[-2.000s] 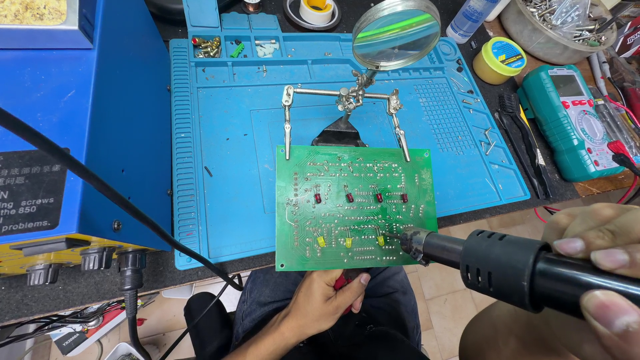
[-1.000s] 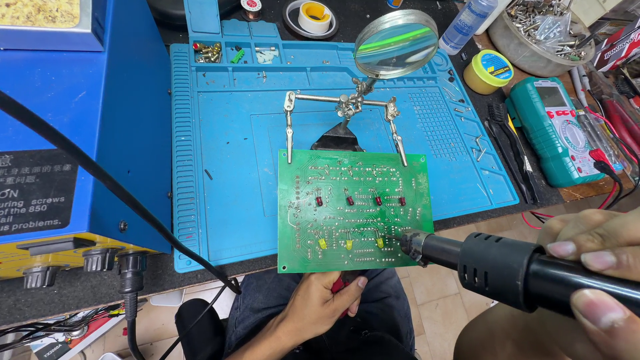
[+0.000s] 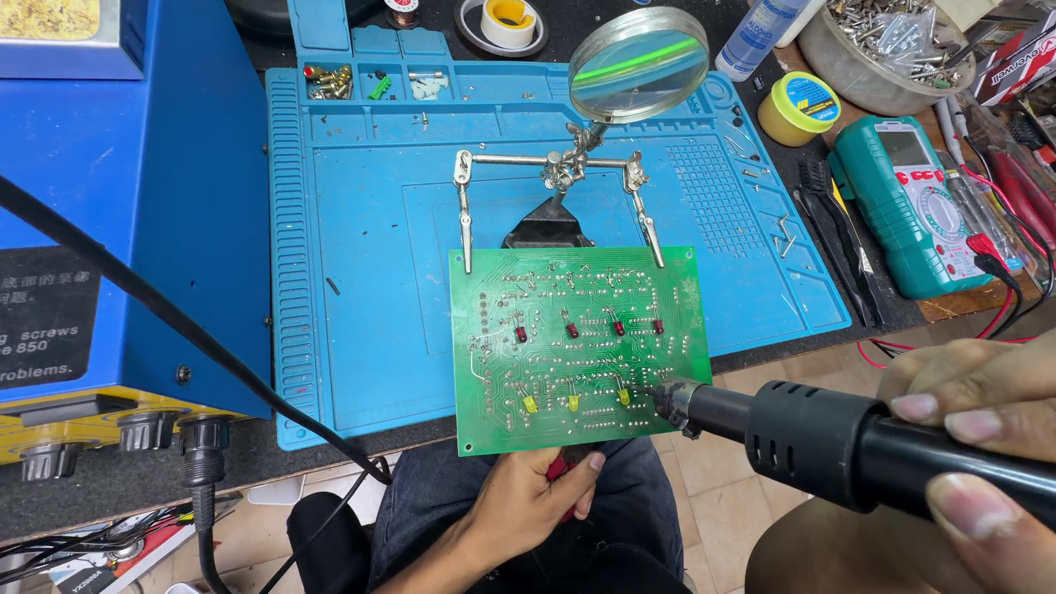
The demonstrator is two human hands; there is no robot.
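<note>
A green printed circuit board hangs tilted from the two alligator clips of a metal helping-hands stand. Red LEDs and yellow LEDs stand out from its face. My right hand grips the black handle of a hot air gun, whose nozzle is at the board's lower right; whether it touches cannot be told. Below the board, my left hand is closed around a red-handled tool, whose working end is hidden behind the board.
A magnifying lens rises above a blue silicone work mat. At left stand a blue rework station and a black cable. To the right lie brushes, a multimeter, a yellow tub and a bowl of screws.
</note>
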